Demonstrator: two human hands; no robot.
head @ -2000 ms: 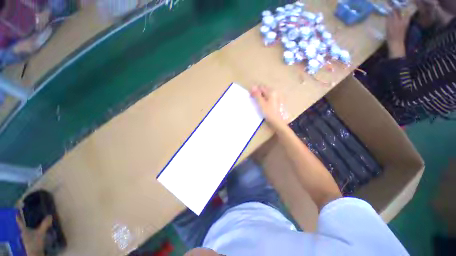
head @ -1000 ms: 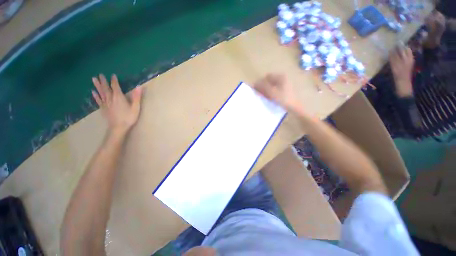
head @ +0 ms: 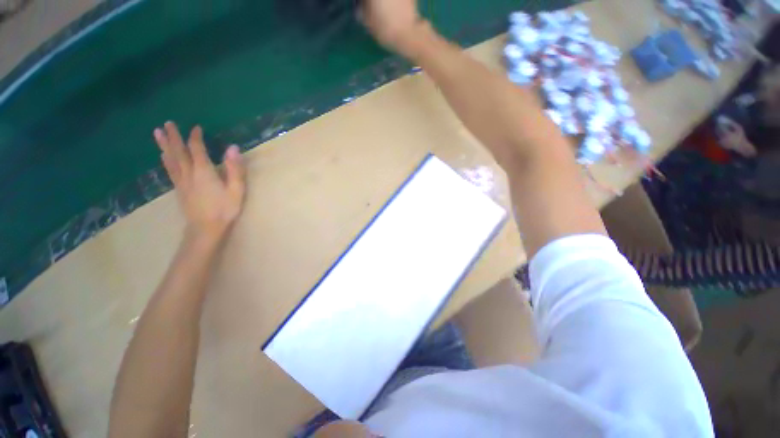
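The white work pad [head: 389,287] with dark blue long edges lies slanted on the tan bench. My left hand [head: 208,186] rests at the bench's far edge beside the green belt, fingers spread and empty. My right hand [head: 392,19] is over the green belt at the top of the picture, partly cut off and blurred. A dark, blurred object [head: 318,12], possibly a black housing, is beside its fingers. Whether the hand grips it cannot be told.
A motor pile [head: 575,77] lies beyond my right arm, with a small blue box [head: 662,55] and more motors [head: 710,21] past it. A black housing [head: 26,393] is at the lower left. Another person's striped sleeve [head: 727,267] and part of a carton [head: 637,221] are at the right.
My right hand has moved from the pad's far end up and left over the belt. My left hand appeared at the bench edge and has stayed there. A dark object now shows at the top.
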